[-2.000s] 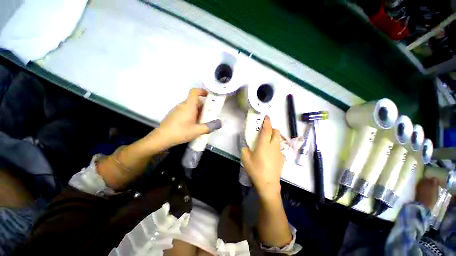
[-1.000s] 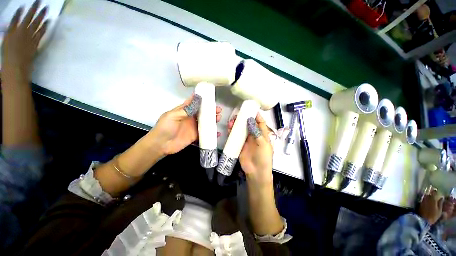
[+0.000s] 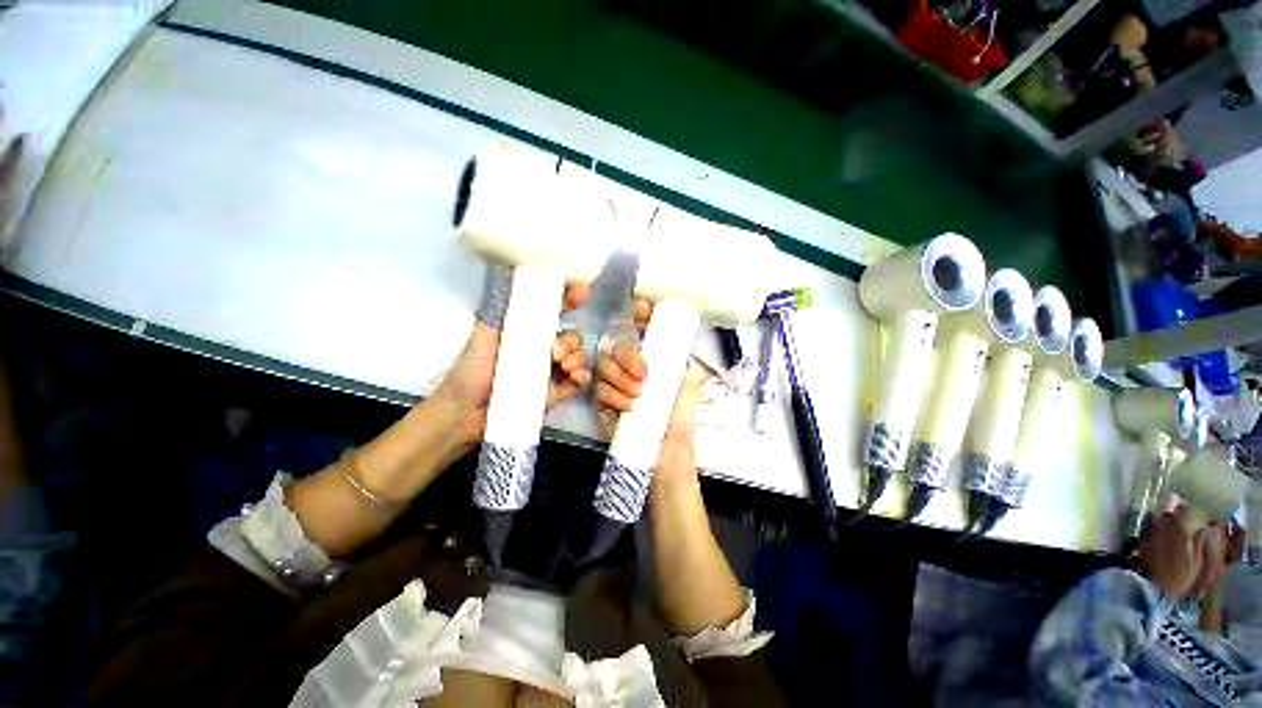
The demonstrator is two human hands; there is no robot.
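My left hand (image 3: 478,362) is closed around the handle of a cream-white hair dryer (image 3: 520,374), from behind it. The dark round opening of its barrel faces left. My right hand (image 3: 674,415) holds a second cream-white hair dryer (image 3: 651,401) by its handle; its fingers curl at the handle's left side. Both dryers are upright, barrels away from me, with the two barrels close together or touching. Striped grey bands and black cord ends show at the handle bottoms. A grey finger cot (image 3: 494,295) shows left of the left handle. Parts of both hands are hidden behind the handles.
A hammer (image 3: 803,401) with a dark handle lies on the white worktop (image 3: 305,180), beside a silvery tool. Several waiting dryers (image 3: 907,387) stand in a row at the right. The green conveyor (image 3: 664,97) runs behind. Another person's hands (image 3: 1176,553) show at the far right.
Both dryers have turned; the left one's opening now faces left and shows dark. The hands are still around the handles. The other person's arm at the far left has mostly left the view.
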